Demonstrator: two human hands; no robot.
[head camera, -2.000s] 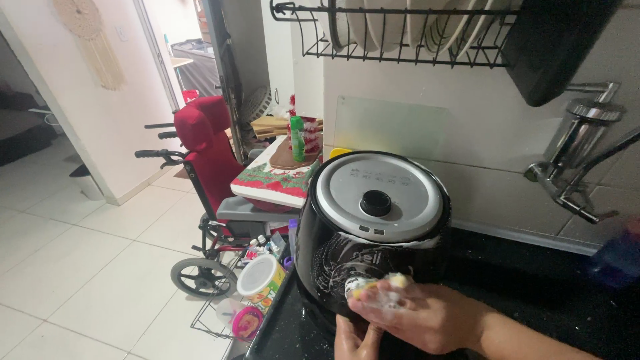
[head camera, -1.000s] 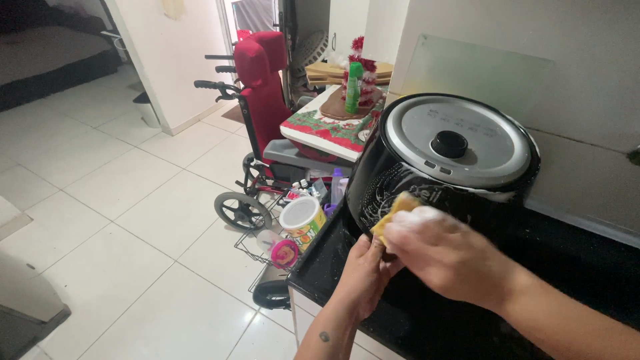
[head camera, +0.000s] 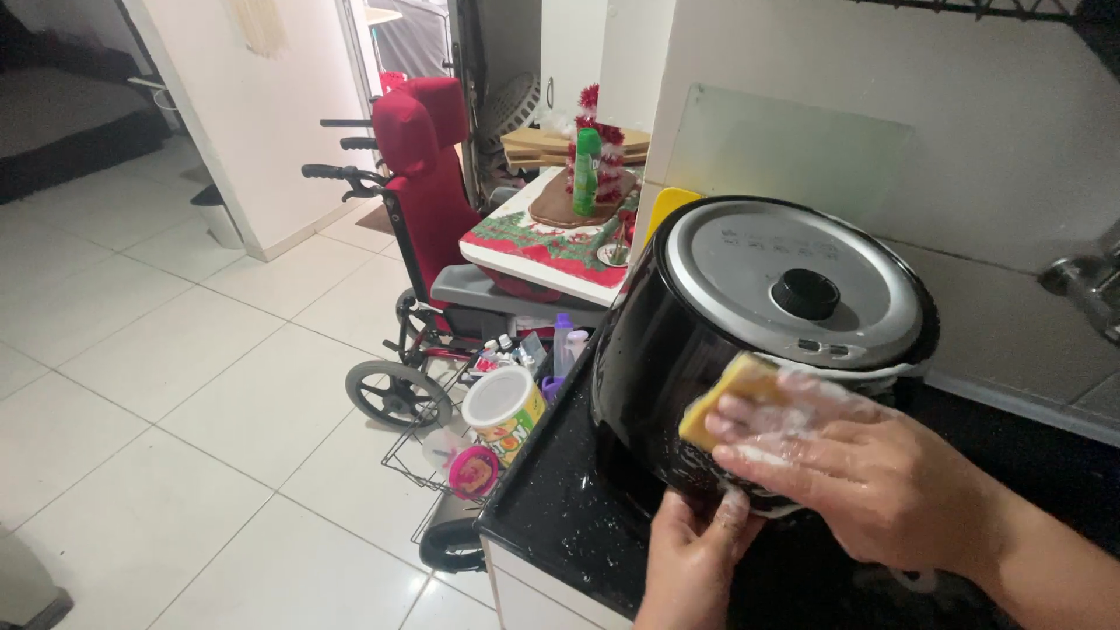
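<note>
A black air fryer (head camera: 647, 376) with a grey top and a black knob (head camera: 806, 294) stands on the dark speckled countertop (head camera: 560, 516). My right hand (head camera: 840, 464), wet with white suds, presses a yellow sponge (head camera: 731, 398) against the fryer's front wall. Below it, my left hand (head camera: 700, 547) touches the lower front of the fryer with its fingertips; what these fingers grip there is hidden. Suds lie along the rim under the grey top, and drops dot the counter's left part.
Left of the counter are a wire basket (head camera: 411, 468) with a plastic tub (head camera: 503, 402) and bottles, and a red wheelchair (head camera: 429, 201). A small table (head camera: 525, 232) bears a green spray can (head camera: 586, 175). A faucet (head camera: 1081, 280) is on the wall at right.
My right hand has moved the sponge about on the fryer's front, and less foam shows there than two seconds ago. My left hand stays at the fryer's lower front. The view has shifted.
</note>
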